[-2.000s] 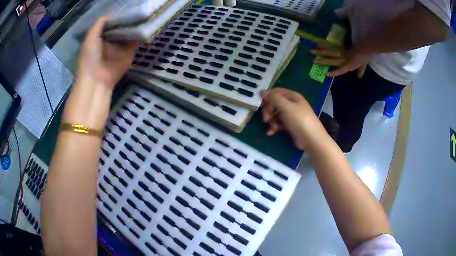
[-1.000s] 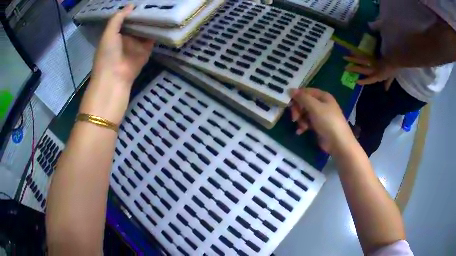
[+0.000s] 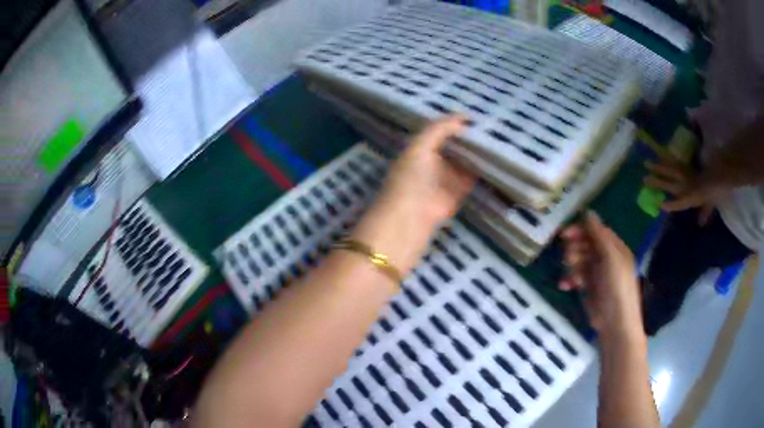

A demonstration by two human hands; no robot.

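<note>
A stack of thick white foam trays point(image 3: 494, 92) with rows of dark slots lies at the upper middle. My left hand point(image 3: 436, 171) grips the near edge of the upper trays, thumb on top and fingers underneath. Lower trays point(image 3: 511, 234) show beneath, turned at a different angle. My right hand point(image 3: 596, 263) is just right of the stack's near corner, fingers curled, touching nothing that I can see. A large white tray point(image 3: 469, 334) with dark slots lies in front, partly hidden by my left forearm.
A small white tray point(image 3: 151, 272) with large black pieces lies at left, near a monitor point(image 3: 59, 109) with a green sticker. Printed paper point(image 3: 188, 100) is at upper left. Another person's hand point(image 3: 678, 184) rests at the right bench edge. Another slotted tray point(image 3: 616, 54) is behind.
My left hand has brought the lifted trays rightward onto the stack. My right hand has come off the stack's corner. The view has swung left.
</note>
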